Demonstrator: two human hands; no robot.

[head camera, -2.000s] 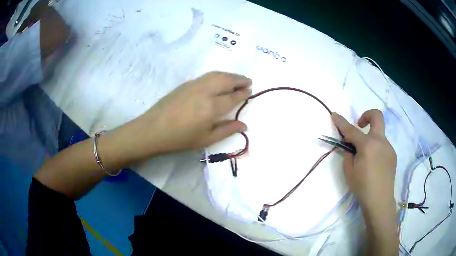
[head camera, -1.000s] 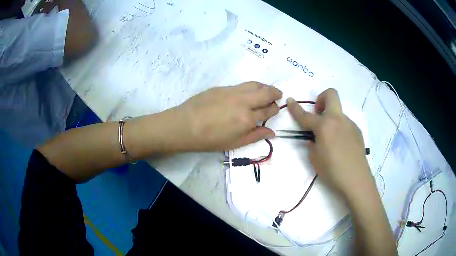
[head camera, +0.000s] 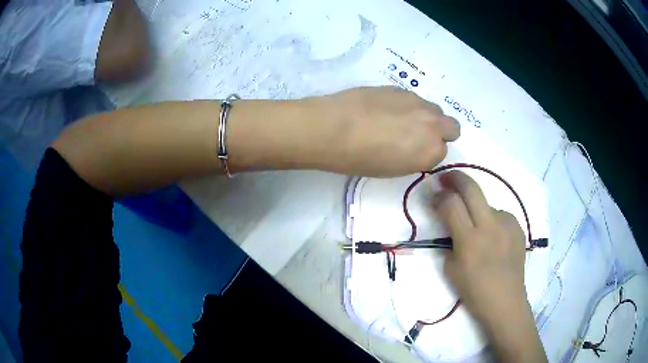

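The white rounded panel (head camera: 369,291) lies in front of me with red and black wires (head camera: 408,202) curving over it. My right hand (head camera: 483,244) holds dark tweezers (head camera: 430,244), tips pointing left near the wire at the black jack (head camera: 368,247). The jack lies at the panel's left edge, with short black wire tails (head camera: 391,265) beside it. My left hand (head camera: 398,131) is curled above the panel's top left, next to the wire; whether it grips anything is hidden. Small black connectors lie at the right bend (head camera: 539,243) and lower end (head camera: 413,333).
A neighbouring wired panel (head camera: 604,319) lies at the lower right. Thin white cable (head camera: 590,166) loops on the bench cover (head camera: 284,234) at right. Another person's arm (head camera: 124,42) is at the upper left. The dark green conveyor (head camera: 519,42) runs behind the bench.
The view has shifted, so the panel appears farther right and lower. My left hand has curled and moved up and right. My right hand's tweezer tips have moved down to beside the jack's wires.
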